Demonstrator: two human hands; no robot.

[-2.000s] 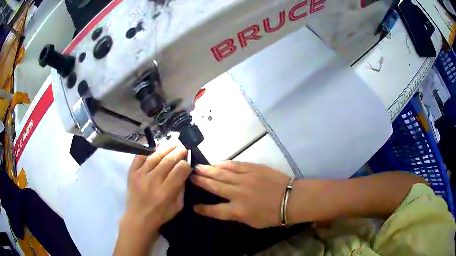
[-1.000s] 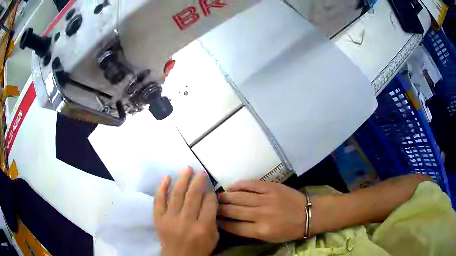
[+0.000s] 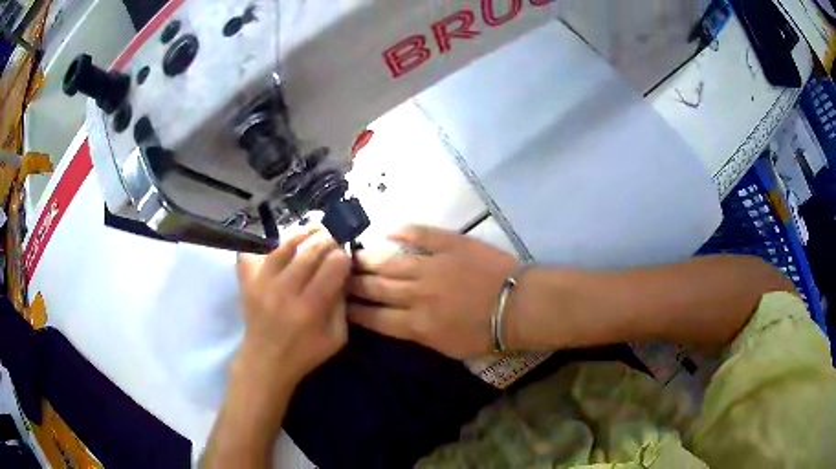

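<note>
A black fabric panel (image 3: 385,394) lies below the machine head, under and between my hands, and runs down to my lap. A pale panel (image 3: 188,316) lies to its left. My left hand (image 3: 298,293) presses with bent fingers on the work just below the needle area. My right hand (image 3: 431,289), with a metal bangle at the wrist, lies flat beside it on the black panel's edge. The fingertips of both hands nearly meet by the presser foot, which is mostly hidden behind the black knob and my fingers.
The white sewing machine head (image 3: 339,82) spans the top. Pale cut pieces (image 3: 596,156) lie right of the needle. A dark strip of fabric (image 3: 110,403) lies at the lower left. A blue basket (image 3: 765,220) and a black slab (image 3: 768,41) are at the right.
Both hands have moved up to the needle area. The black panel now shows below them, where the white piece lay on top a second ago. The camera view has shifted.
</note>
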